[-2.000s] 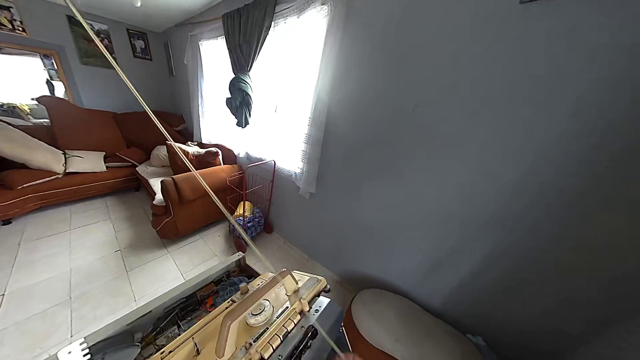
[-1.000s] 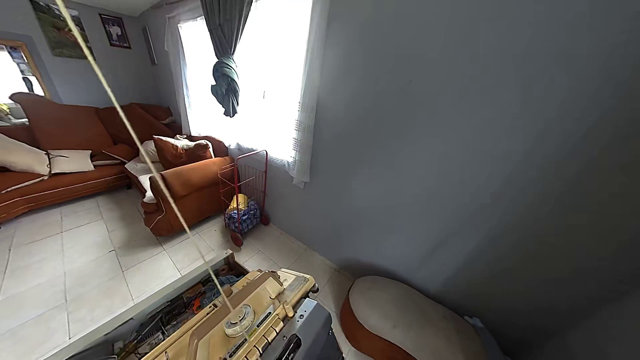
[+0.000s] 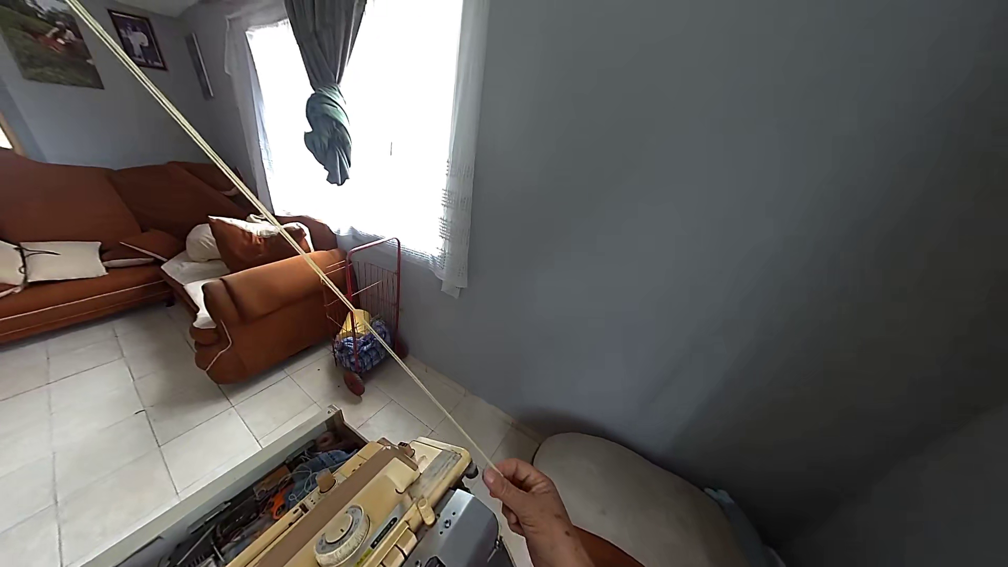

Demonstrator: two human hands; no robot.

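A pale yarn point(image 3: 429, 392) runs taut from the upper left corner down to my right hand point(image 3: 529, 504), which pinches it between thumb and forefinger. Just left of that hand is the end of a beige knitting machine carriage point(image 3: 370, 512) with a round dial point(image 3: 342, 535) and a brown handle. A grey metal unit point(image 3: 465, 524) adjoins the carriage at its near side. My left hand is out of the frame.
Beyond the carriage lies an open drawer-like tray point(image 3: 228, 480) holding tangled tools and orange-handled items. A grey-topped padded seat point(image 3: 630, 488) stands at the right by the wall. Farther off are a red wire cart point(image 3: 400, 276) and a brown sofa point(image 3: 276, 315).
My right hand has come into view at the lower edge, holding the yarn. The yarn now slants to the right of the carriage; a second ago it passed down over the dial.
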